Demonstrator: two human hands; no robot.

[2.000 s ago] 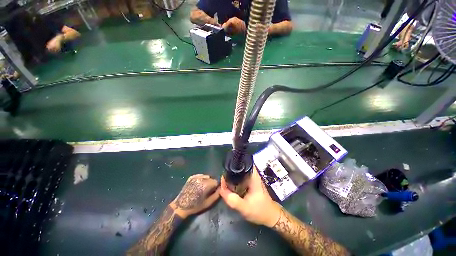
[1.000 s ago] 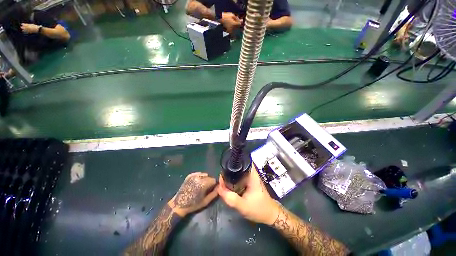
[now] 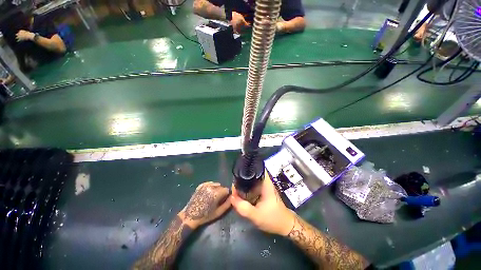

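My right hand point(image 3: 266, 208) is closed around the black electric screwdriver point(image 3: 248, 176), which stands upright under a long pale coil spring point(image 3: 259, 68). My left hand point(image 3: 204, 203) is curled on the dark green bench just left of the driver, its fingertips close to the right hand. What my left fingers hold, if anything, is hidden, and so is the screwdriver bit. The white-and-blue screw feeder point(image 3: 333, 138) sits open to the right of my right hand, with screws inside.
A clear bag of screws point(image 3: 368, 194), a blue-handled tool point(image 3: 422, 201) and a dark round part point(image 3: 412, 183) lie right of the feeder. Black blister trays point(image 3: 31, 205) are stacked far left. A white rail point(image 3: 158, 150) borders the green belt point(image 3: 174, 111). People sit opposite.
A small black cylinder on the belt at the upper right has moved left. The arms of the people opposite have shifted. My hands and the driver have hardly moved.
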